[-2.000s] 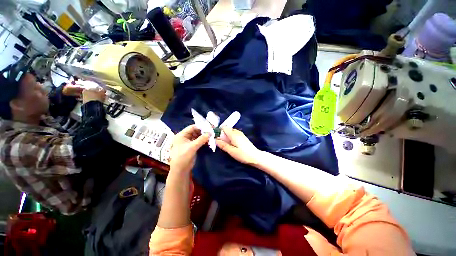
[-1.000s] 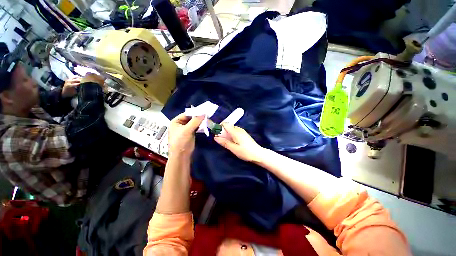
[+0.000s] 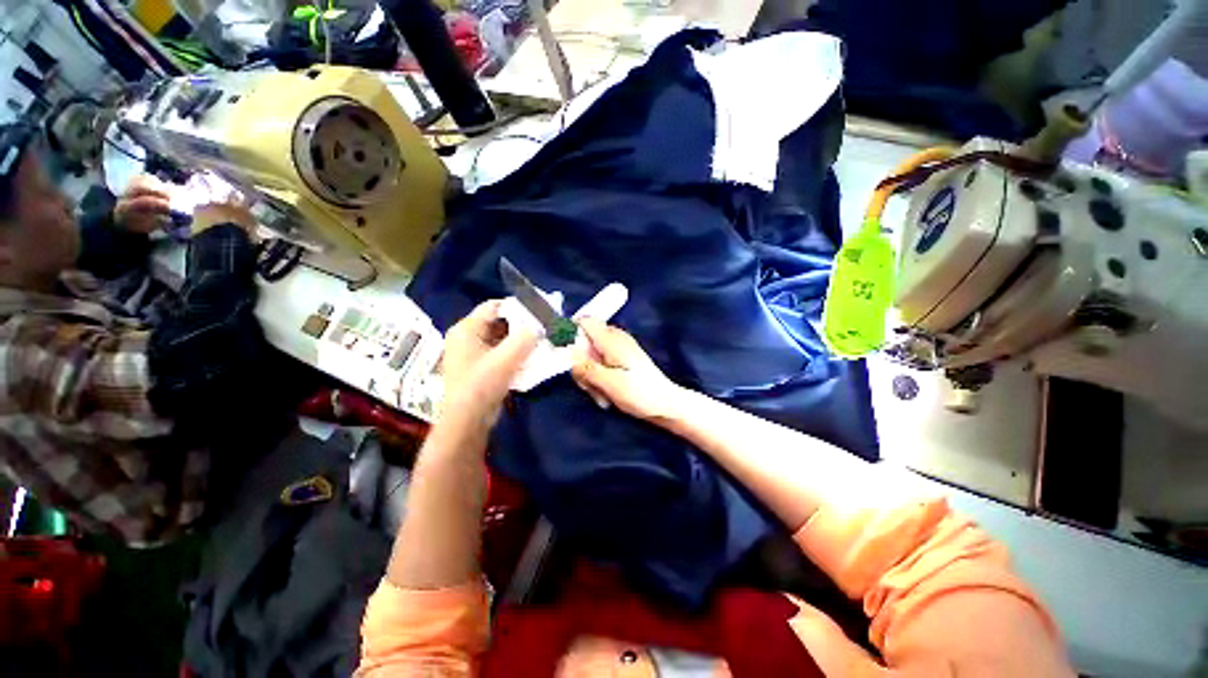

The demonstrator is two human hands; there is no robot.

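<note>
A small knife shows a pointed silver blade tilted up to the left and a dark-green collar. My right hand is closed around its handle, mostly hidden by the fingers; a pale finger-thick piece sticks up beside that hand. My left hand pinches a small white piece just left of and under the blade. Both hands are above a navy garment draped over the table and lap. A flat white cloth piece lies on its far end.
A cream sewing machine with a lime-green tag stands at right, a black flat rectangle on its bed. A yellowish machine is at left, where a person in plaid works. Grey garments lie lower left.
The blade now shows clearly, pointing up-left, where white material covered it before. My left hand has shifted slightly down. The lime-green tag and machines have shifted slightly in view.
</note>
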